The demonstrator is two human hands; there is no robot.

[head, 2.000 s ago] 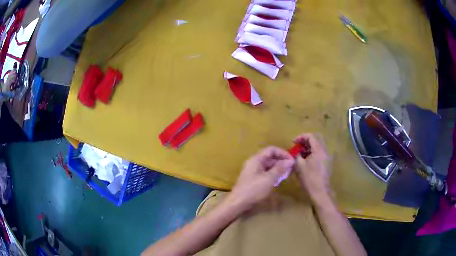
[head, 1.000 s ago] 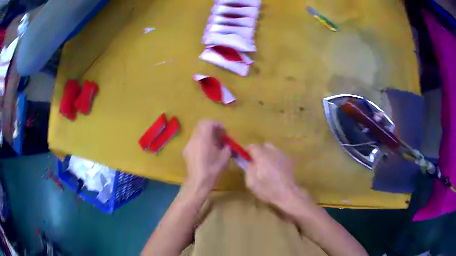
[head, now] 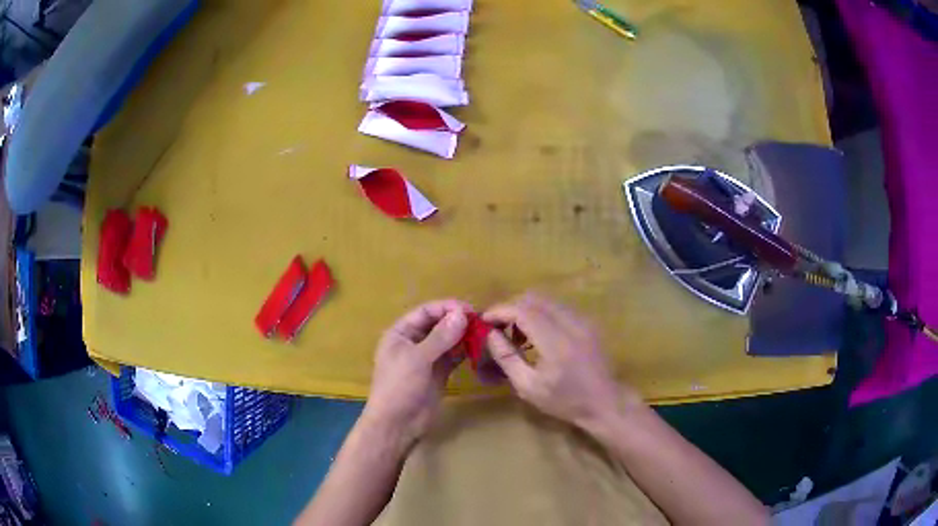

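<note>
My left hand [head: 413, 354] and my right hand [head: 550, 360] meet near the table's front edge and pinch a red fabric piece [head: 476, 337] between their fingertips. The piece is mostly covered by the fingers. Something slim shows in my right fingers, too small to name. One unturned piece [head: 391, 193] lies alone above my hands, its red inside gaping. An overlapping row of unturned pale pink pieces [head: 418, 64] runs to the top edge. Two turned red flaps [head: 294, 298] lie side by side at the left, and more red flaps [head: 131, 249] lie further left.
The steam iron [head: 705, 236] stands at the right, partly on a dark pad [head: 800, 308]. Yellow-green snips [head: 607, 17] lie at the top. A grey padded arm [head: 87, 92] reaches over the upper left. A blue basket [head: 250, 419] of white scraps is below the table [head: 237, 185].
The view has shifted, so the table's things sit further left. My hands have drawn closer together over the red piece, which was stretched between them a second ago.
</note>
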